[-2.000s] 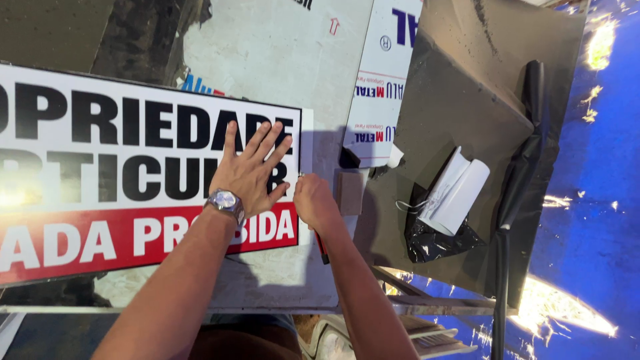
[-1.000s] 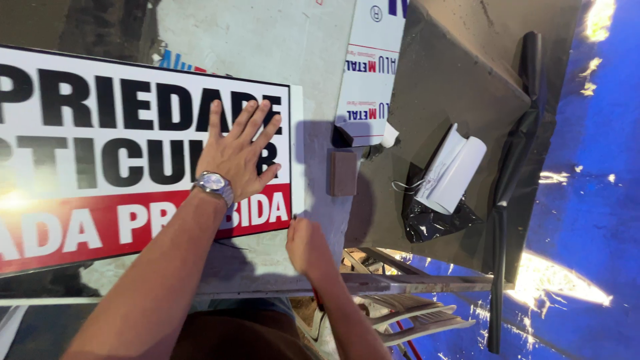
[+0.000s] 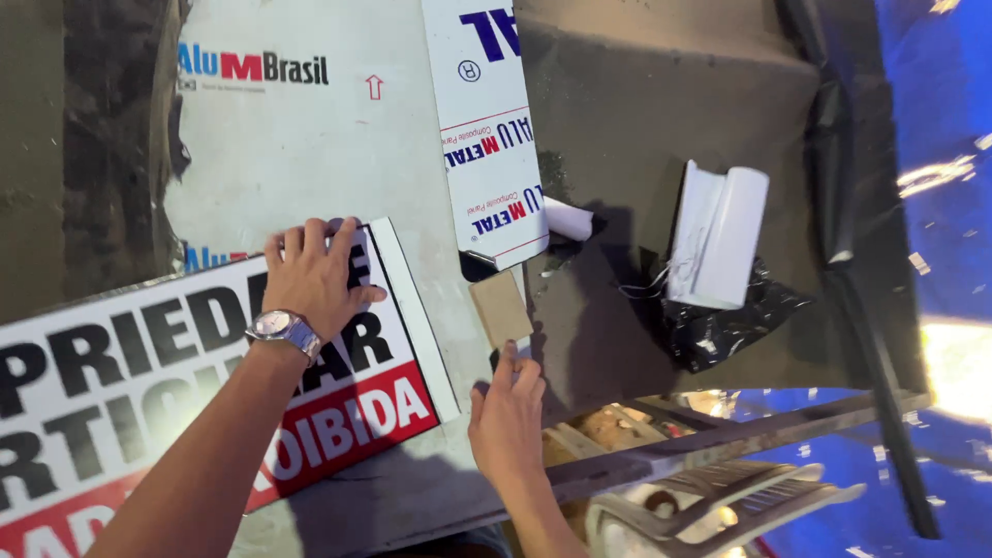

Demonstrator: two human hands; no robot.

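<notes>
A printed sign panel in white, black and red lies on a pale composite sheet. My left hand, with a metal watch on the wrist, rests on the sign near its upper right corner, fingers spread. A narrow white strip runs along the sign's right edge. My right hand is at the right of the sign, its index fingertip at the lower edge of a small tan block. A small dark item shows by that finger; whether I hold it cannot be told.
A printed composite panel offcut lies above the block. On the dark sheet at the right are a white curled roll and black plastic. A long black tube hangs over the metal frame edge. Stacked plastic chairs stand below.
The right hand has moved from beside the sign's right edge to the tan block. The left hand stays on the sign, which now sits tilted in view with a pale strip showing along its right edge.
</notes>
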